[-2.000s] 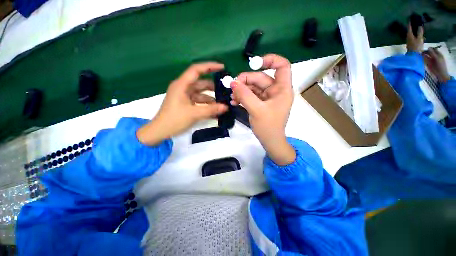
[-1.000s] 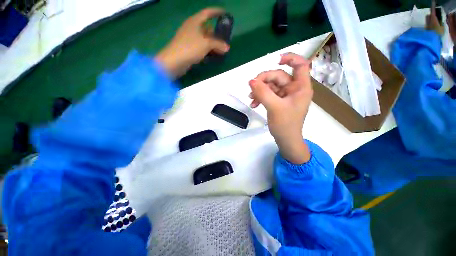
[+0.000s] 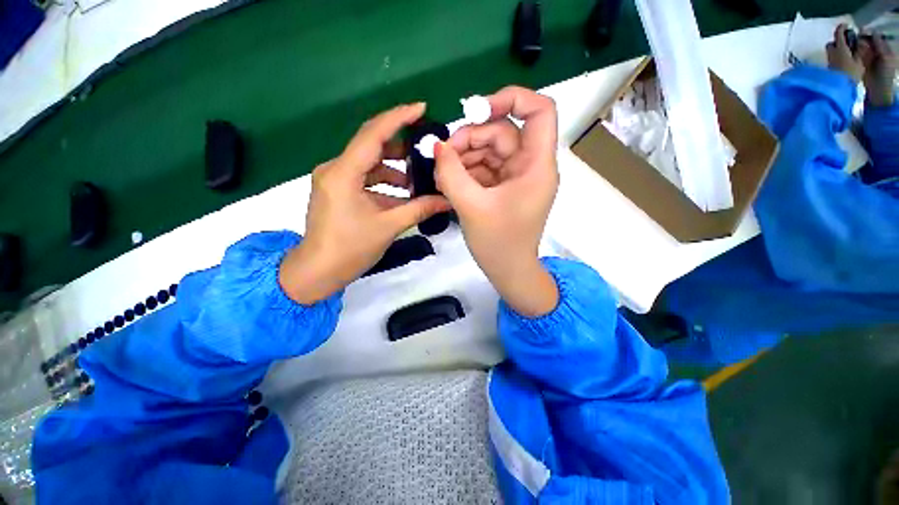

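Observation:
My left hand [image 3: 360, 212] holds a black device [image 3: 424, 170] upright between thumb and fingers, above the table's far edge. My right hand [image 3: 508, 187] is beside it, thumb and fingers at the device's upper end. One white round sticker [image 3: 428, 146] is at that end by my right thumb; whether it is stuck on cannot be told. A second white round sticker [image 3: 476, 108] is at my right index fingertip. A black tray-like part [image 3: 425, 317] lies at the near table edge. Another dark part [image 3: 402, 254] lies behind it, partly hidden by my left hand.
A green conveyor belt [image 3: 296, 99] carries spaced black devices beyond the white table. An open cardboard box [image 3: 680, 219] with white waste and a long white strip [image 3: 690, 108] stands at right. Black round pads [image 3: 128, 316] lie at left, partly under my sleeve. Another person's blue sleeve [image 3: 813, 187] is at right.
My left hand has come back from over the belt to my right hand, with a black device in it. White stickers now show at my right fingertips.

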